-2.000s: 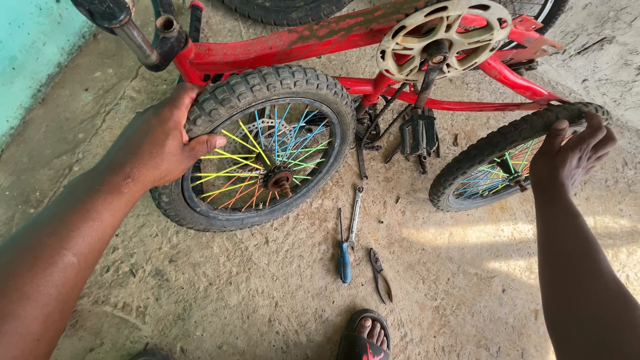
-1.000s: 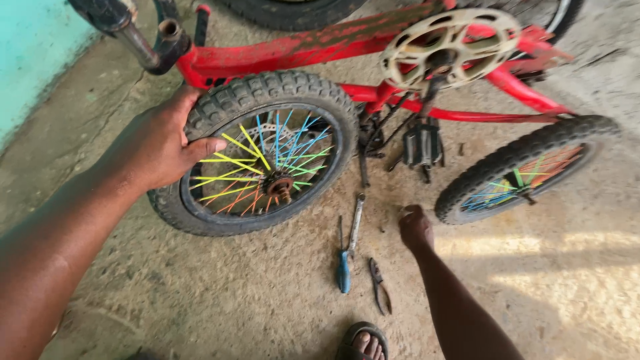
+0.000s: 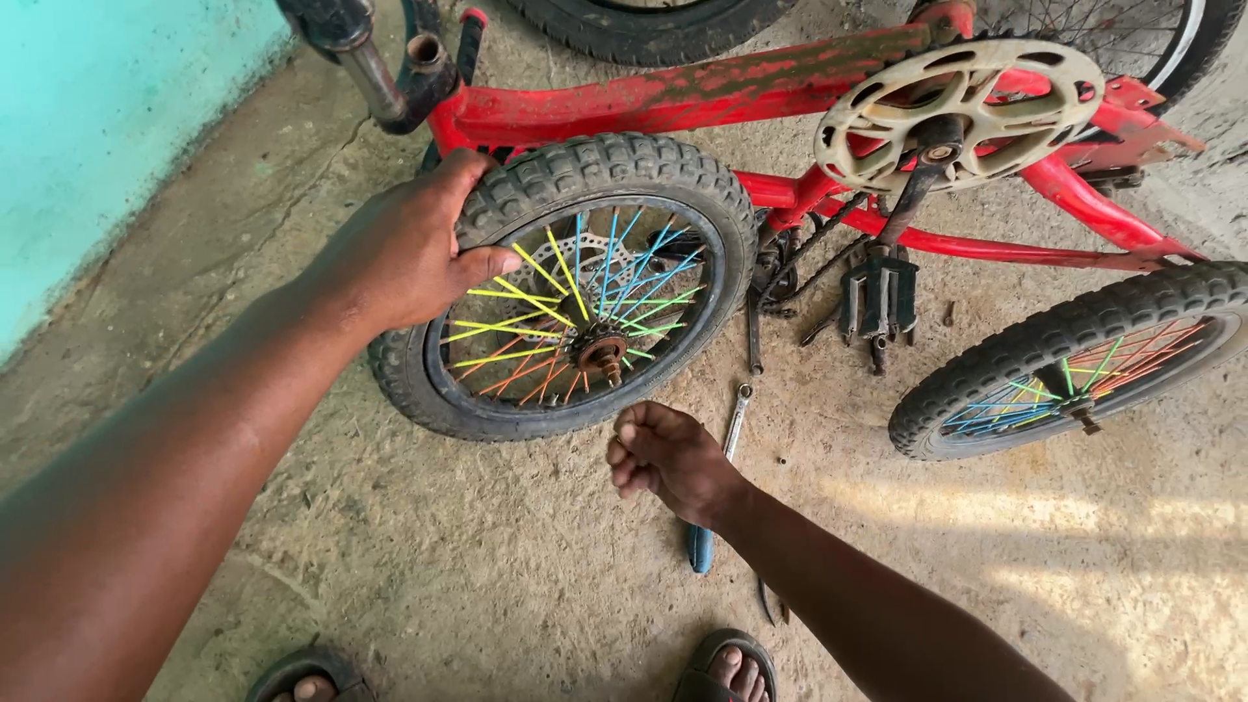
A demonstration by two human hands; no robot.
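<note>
My left hand [image 3: 419, 244] grips the knobby tire of a bicycle wheel [image 3: 609, 168], its thumb over the rim beside yellow spokes. The wheel has colored spoke covers, a disc rotor [image 3: 590, 255] behind them and a rusty hub axle [image 3: 603, 356] facing me. My right hand [image 3: 671, 458] hovers just below this tire with its fingers curled; whether something small is between them cannot be told. Partly under that hand lie a wrench [image 3: 737, 419] and a blue-handled tool [image 3: 700, 549]. The pliers are mostly hidden by my right forearm, with one tip [image 3: 765, 600] showing.
A red bicycle frame [image 3: 663, 102] with a pale chainring [image 3: 838, 146] and a black pedal [image 3: 879, 297] lies beyond the wheel. A second colored-spoke wheel [image 3: 926, 414] is at right. More tires [image 3: 653, 34] lie at the top; a turquoise wall [image 3: 107, 127] stands at left. My sandaled feet [image 3: 726, 673] are below.
My right hand has left the right-hand wheel and moved left, past the floor near the tools, to just below the held wheel. My left hand keeps its hold on the tire.
</note>
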